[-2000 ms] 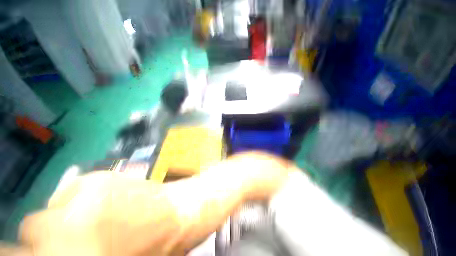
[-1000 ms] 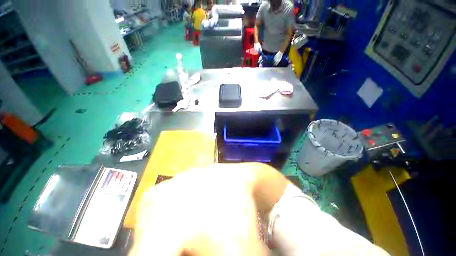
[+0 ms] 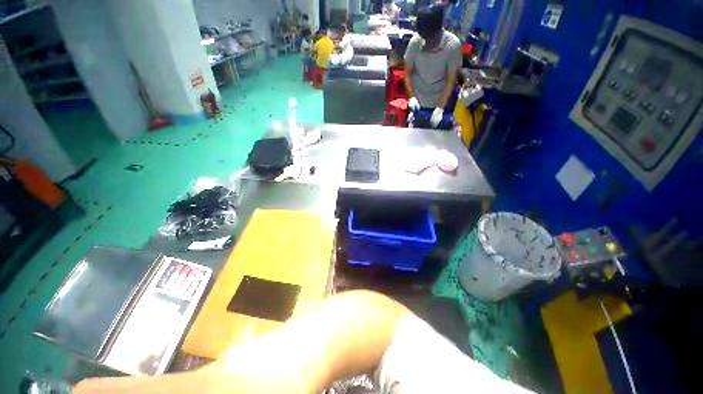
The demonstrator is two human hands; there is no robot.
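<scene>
A bare forearm (image 3: pixel 308 346) of mine crosses the bottom of the view from a pale sleeve; a dark shiny band-like item (image 3: pixel 45 385) is at its far left end. I cannot tell which arm it is, and neither hand is in the picture. A flat black sheet (image 3: pixel 264 298) lies on the yellow-orange board (image 3: pixel 277 242), just beyond the forearm. The digital scale (image 3: pixel 158 315) stands left of the board, its flat metal pan (image 3: pixel 96 296) bare.
Clear bag of black pieces (image 3: pixel 202 209) behind the scale. Metal bench (image 3: pixel 401 185) ahead bears a black moulded part (image 3: pixel 363 164), a black stack (image 3: pixel 270 156) and white gloves (image 3: pixel 435 161). Blue bin (image 3: pixel 391 235) below; white bucket (image 3: pixel 505 258) and control box (image 3: pixel 592 248) right. A person (image 3: pixel 433 65) stands beyond.
The forearm is lower in the view, so the whole black sheet now shows. The view has tilted up slightly, and the blur of two seconds ago is gone.
</scene>
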